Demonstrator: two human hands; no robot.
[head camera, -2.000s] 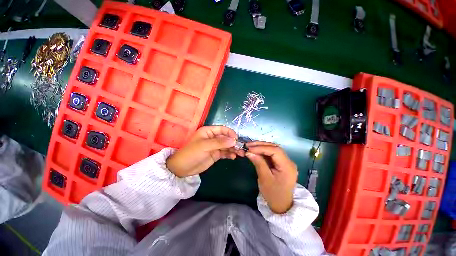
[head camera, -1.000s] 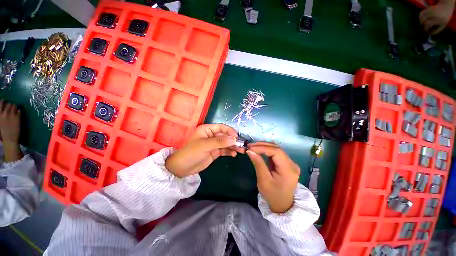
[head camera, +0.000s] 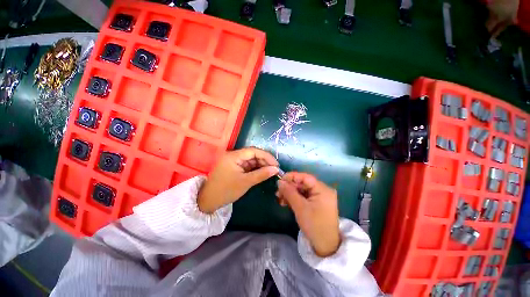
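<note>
My left hand (head camera: 239, 178) and my right hand (head camera: 311, 210) are bare and meet at the middle of the bench. My left fingers pinch a small grey strip-like part (head camera: 281, 172), mostly hidden by the fingers. My right fingertips are closed at its right end; whether they hold a pin cannot be seen. A loose pile of thin silver pins (head camera: 292, 118) lies just beyond my hands. The red-orange head tray (head camera: 158, 100) on the left holds dark square watch heads (head camera: 120, 129). The red-orange band tray (head camera: 430, 267) on the right holds grey band pieces (head camera: 465, 234).
A black square frame (head camera: 398, 130) stands against the band tray, with a brass-yellow tip (head camera: 368, 172) below it. Gold parts (head camera: 57, 62) lie beyond the left tray. The belt (head camera: 325, 46) carries watches with grey straps. Another person's hand (head camera: 503, 16) is at the upper right.
My right hand has shifted slightly left and down, its fingers more curled. The watches on the belt have moved left. Another person's hand at the left edge came into view and left again.
</note>
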